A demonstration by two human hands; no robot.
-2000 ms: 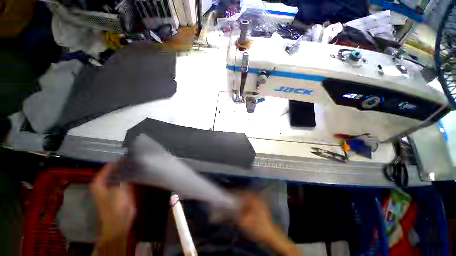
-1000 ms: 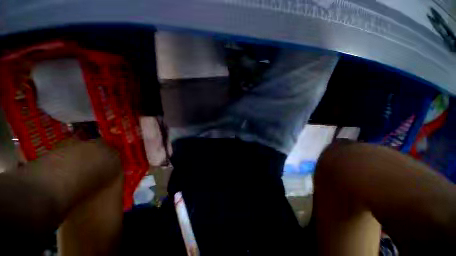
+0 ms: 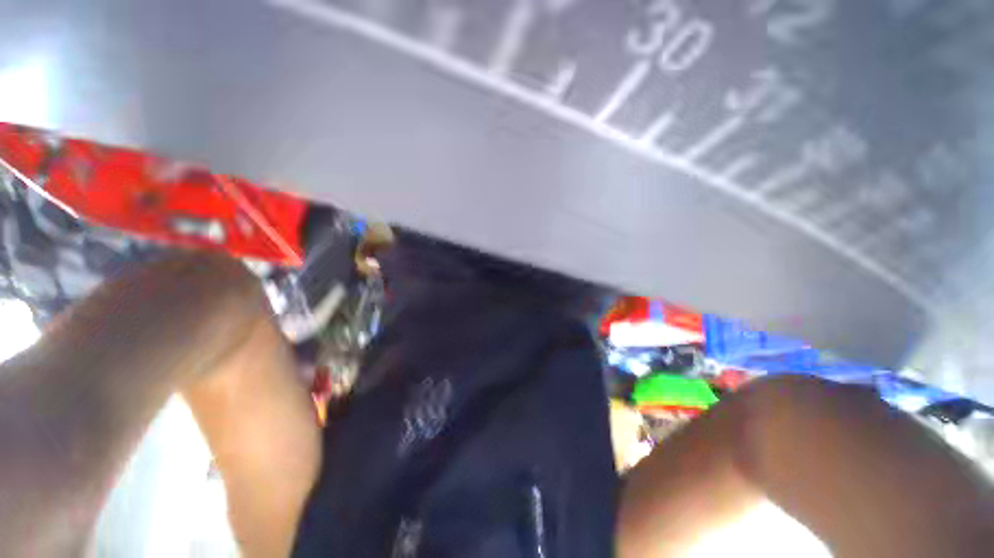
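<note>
The grey table-edge ruler [image 3: 643,120] fills the top of the view, very close, with white marks and numbers. What look like my bare, bent arms show blurred at the lower left and lower right. Neither hand can be made out; my left and right hands are out of the picture or hidden. No garment piece can be made out. Dark cloth [image 3: 480,403], which looks like clothing over my lap, fills the middle below the table edge.
Part of the red basket [image 3: 164,196] shows at the left under the table edge. Blue plastic [image 3: 758,347] lies at the right, with red and white items and a green item [image 3: 674,390] beside it. Small blurred items lie between the red basket and the dark cloth.
The view has dropped from the table and machine to very near the ruler edge. The hands and grey strip seen two seconds ago are gone from view. The white stick is also gone.
</note>
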